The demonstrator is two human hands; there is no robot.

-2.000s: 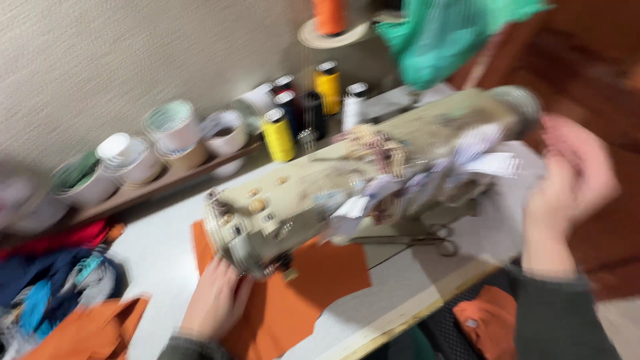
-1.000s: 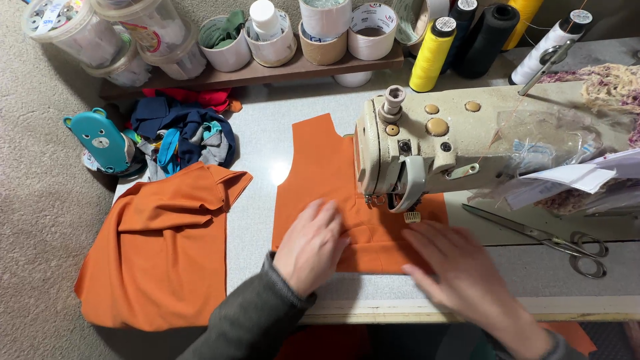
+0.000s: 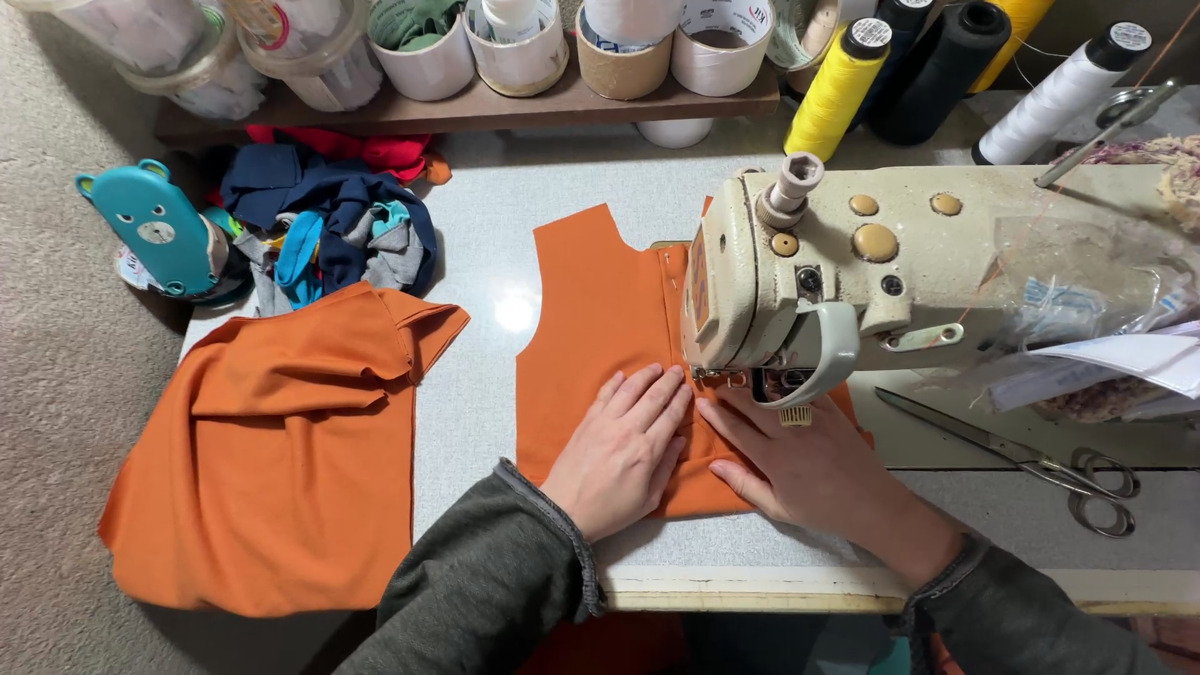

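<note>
An orange fabric garment piece [image 3: 591,309] lies flat under the head of a sewing machine [image 3: 834,253]; its pinned, folded strip runs toward the needle area. My left hand [image 3: 623,445] rests palm down on the fabric, just left of the presser foot, fingers slightly spread. Palm down on the right part of the cloth is my right hand [image 3: 806,459], its fingertips partly under the machine head and just below the foot. Neither hand grips anything. The needle tip is too small to make out.
Metal scissors [image 3: 1022,455] lie at the right. More orange fabric [image 3: 281,450] hangs over the table's left edge, below a pile of dark and coloured scraps [image 3: 328,206] and a teal bear-shaped case [image 3: 155,225]. Behind are a shelf [image 3: 469,112] with tubs and thread cones [image 3: 834,89].
The view has swung greatly since the earliest frame, where my right hand was at the machine's far end. Since one second ago, my right hand has moved left, closer to the presser foot and my left hand.
</note>
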